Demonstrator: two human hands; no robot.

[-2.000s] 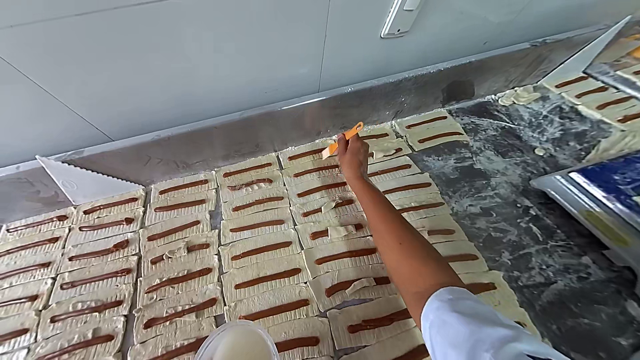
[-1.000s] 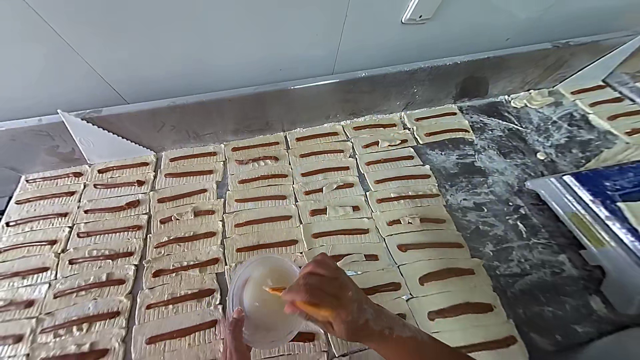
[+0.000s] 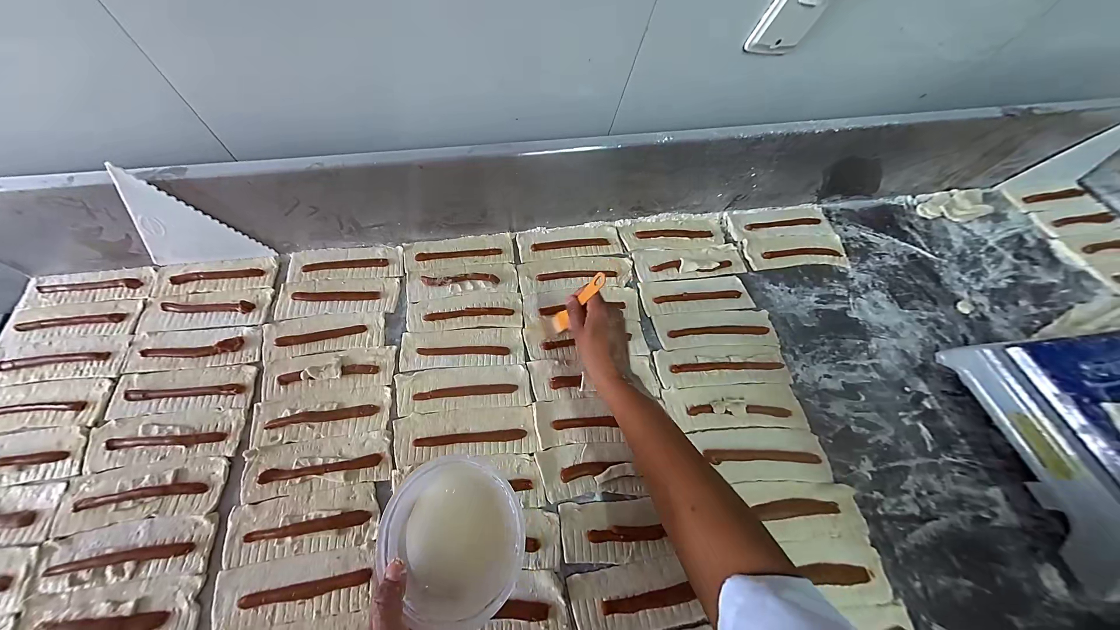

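Note:
My right hand [image 3: 602,337] grips the orange handle of a pastry brush [image 3: 577,302], its bristles down at the left part of a dough rectangle in a middle column. My left hand [image 3: 390,595], mostly below the view, holds a clear plastic tub [image 3: 516,534] of pale, whitish liquid by its left rim. Around and beneath both hands lie columns of flat dough rectangles [image 3: 464,391], each with a strip of reddish-brown filling [image 3: 470,437] across it. Small dough scraps rest on some, such as one on a piece [image 3: 700,261] near the back.
A white toothed scraper [image 3: 171,214] leans on the metal backsplash [image 3: 490,188]. The dark worktop [image 3: 919,420] at the right is dusted with flour. A blue and metallic device [image 3: 1050,411] stands there, with dough scraps [image 3: 954,206] and more filled dough [image 3: 1063,206] farther back.
A second ago the brush was in the tub; now my right hand holds it farther back, over the dough. Two seconds ago it was near the back row.

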